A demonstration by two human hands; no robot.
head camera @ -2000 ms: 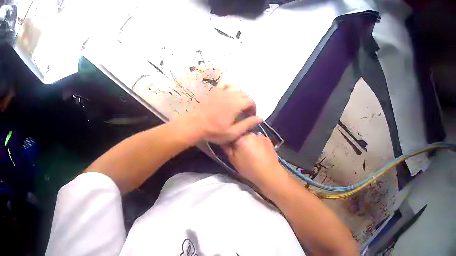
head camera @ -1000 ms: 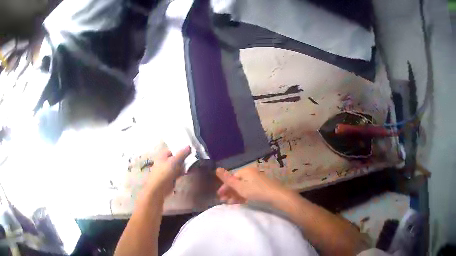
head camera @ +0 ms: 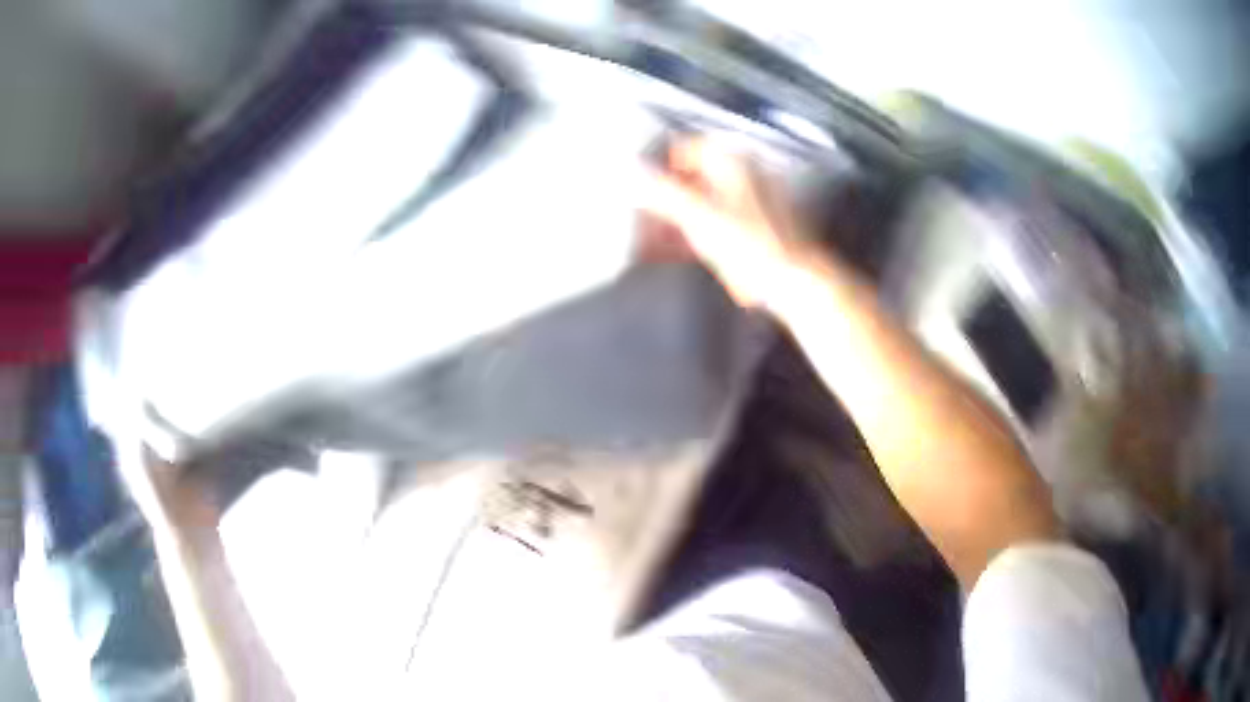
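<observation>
The view is strongly blurred. A color-blocked panel [head camera: 548,377], white with a wide grey band along its near side, stretches across the left and middle of the view. My right hand [head camera: 713,213] is at its far right end, with the fingers closed on the cloth edge. My left hand [head camera: 185,501] is at the panel's near left corner, small, blurred and partly hidden; its grip cannot be made out. No purple strip can be clearly told on this panel.
The pale pressing table [head camera: 569,542] with dark marks shows below the panel, its edge running beside a dark gap. More dark-edged white cloth lies at upper left. A blurred heap with a black rectangular thing [head camera: 1009,350] is at right.
The view has swung and blurred. My hands have moved from close together at the panel's near end to far apart along cloth. The iron has left the view.
</observation>
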